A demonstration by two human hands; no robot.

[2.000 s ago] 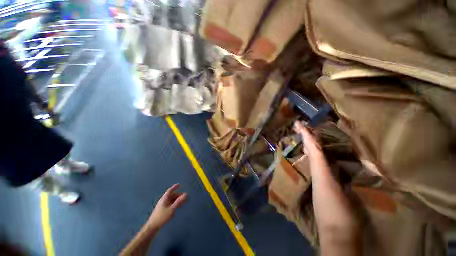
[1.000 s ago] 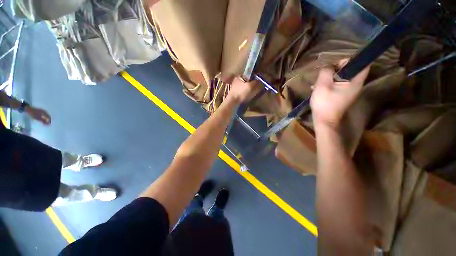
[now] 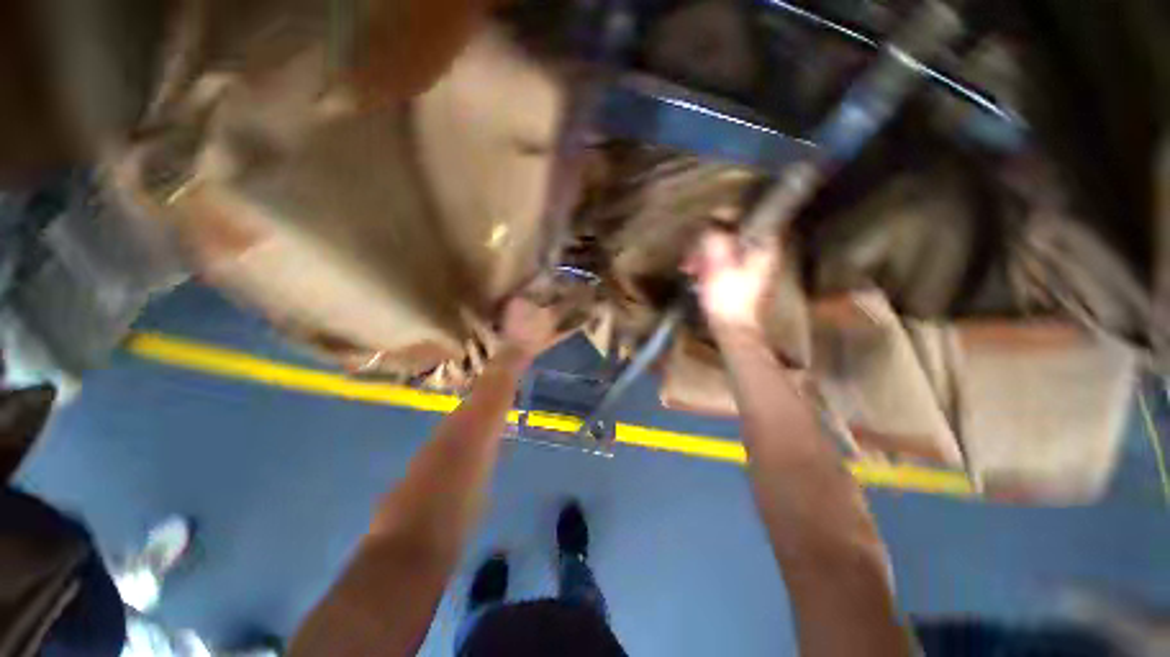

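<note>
A rolling bag rack stands right in front of me, its right upright (image 3: 821, 161) slanting up to the right. Tan tote bags with brown trim (image 3: 494, 161) hang on its left side, and more tan bags (image 3: 1039, 398) hang on the right. My right hand (image 3: 734, 276) is closed around the right upright. My left hand (image 3: 529, 321) is at the left upright, with its fingers partly hidden by bags and blur; it looks wrapped around the bar. The rack's base (image 3: 565, 417) shows low between my arms, over the yellow line.
A yellow floor line (image 3: 295, 379) runs across under the bags. Pale grey-white bags (image 3: 96, 289) hang at the left. A person in dark clothing (image 3: 51, 565) with light shoes stands at the lower left. My own feet are below the rack.
The view has turned, so the rack now faces me squarely and the yellow line lies nearly level. Both hands remain at the uprights. The other person appears lower at the left.
</note>
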